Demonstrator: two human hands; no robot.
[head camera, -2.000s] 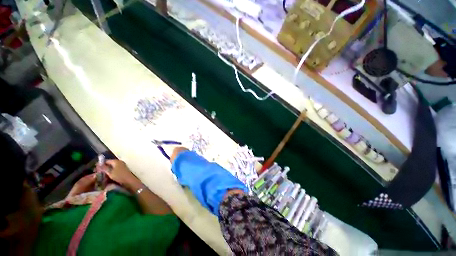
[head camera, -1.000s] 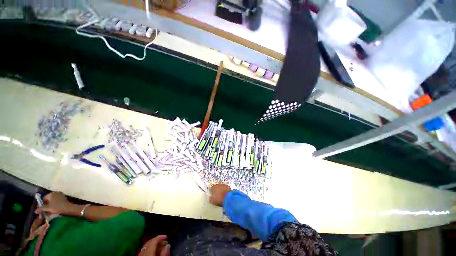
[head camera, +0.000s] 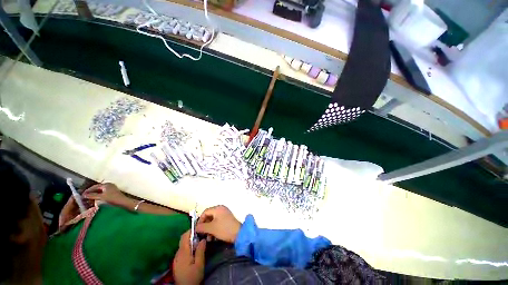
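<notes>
A slim white device body (head camera: 193, 225) stands upright between my hands near the bench's front edge. My left hand (head camera: 189, 259) is closed around its lower part. My right hand (head camera: 220, 222), below a blue sleeve, has its fingertips closed on the middle of the stick. Whether the fingers also hold a small part cannot be seen. White-green-black sticks (head camera: 287, 161) lie in a dense row ahead, with tiny silvery fittings (head camera: 284, 197) spread in front of them.
White strips (head camera: 225, 153) lie heaped left of the row. Blue-handled pliers (head camera: 139, 153) lie by a smaller group of sticks (head camera: 172, 161). A wooden-handled tool (head camera: 264, 106) leans across the green belt (head camera: 217, 89). A coworker in green (head camera: 120, 245) sits close on the left.
My right hand has moved left and back from the small parts near the row to the stick at my left hand. My left hand has risen into fuller view with the stick. The view has shifted.
</notes>
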